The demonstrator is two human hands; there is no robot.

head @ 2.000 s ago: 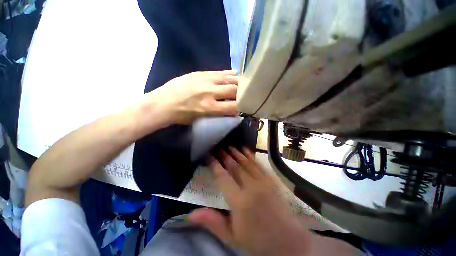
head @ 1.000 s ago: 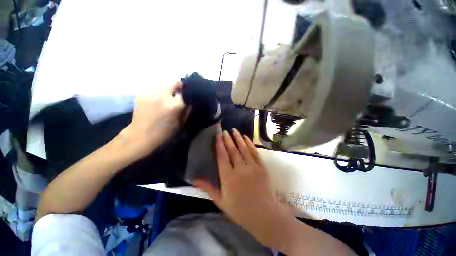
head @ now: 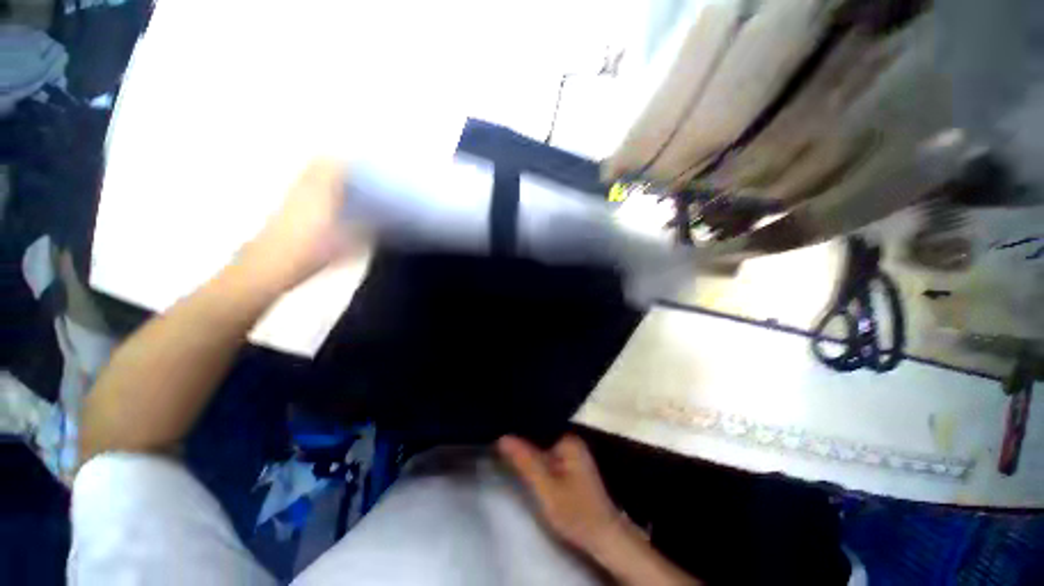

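The dark front panel (head: 492, 343) lies over the table's front edge and hangs towards my lap. Its back part is turned over, showing blurred light grey interfacing (head: 429, 206) crossed by a narrow black strip (head: 505, 208). Another black band (head: 532, 152) runs along the far side towards the needle area. My left hand (head: 307, 223) is blurred and grips the left end of the grey part. My right hand (head: 567, 486) is low, at the panel's near edge over my lap, fingers bent; whether it holds cloth is unclear.
The cream machine head (head: 790, 126) fills the upper right. Black scissor handles (head: 861, 326) lie right of the needle area. A printed ruler (head: 801, 441) runs along the white table's near edge, with a red-handled tool (head: 1014, 429) far right. Scraps (head: 286, 492) lie below left.
The bunched panel is now spread out, its grey back and black strip exposed. My left hand has moved left; my right hand has dropped from beside the needle to the near edge.
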